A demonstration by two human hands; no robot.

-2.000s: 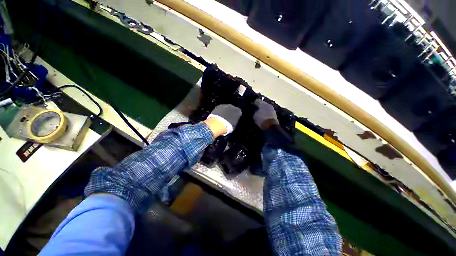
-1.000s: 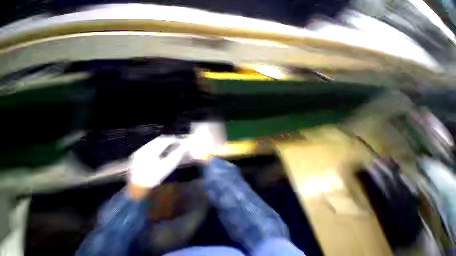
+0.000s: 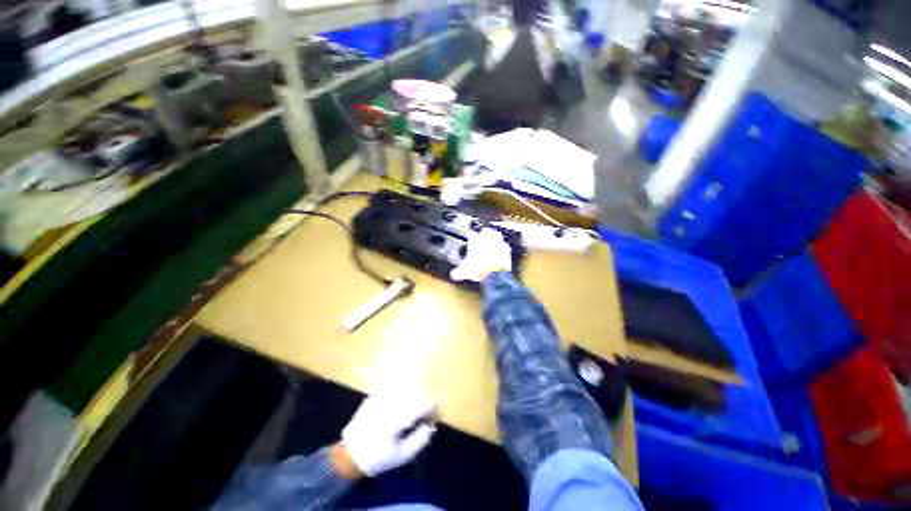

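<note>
Black power strips (image 3: 415, 232) lie side by side at the back of the tan bench (image 3: 450, 344). My right hand (image 3: 483, 255), in a white glove, rests on their right part; blur hides whether its fingers grip one. My left hand (image 3: 388, 435), also gloved in white, is at the bench's front edge. A small dark patch shows at its fingertips; I cannot tell if it is held. A pale stick-like tool (image 3: 375, 306) with a dark end lies on the bench, left of centre, with a black lead curving up behind it.
A white power strip (image 3: 554, 238), papers (image 3: 534, 165) and tool cups (image 3: 372, 150) stand at the back. A black part with a round light spot (image 3: 591, 372) is at the bench's right edge. Blue bins (image 3: 689, 261) and red crates (image 3: 867, 269) are to the right, the green conveyor (image 3: 150, 240) left.
The view has swung right from the conveyor to the tan bench. My hands, together over the conveyor's edge before, are now apart: right hand on the strips, left hand near the front edge.
</note>
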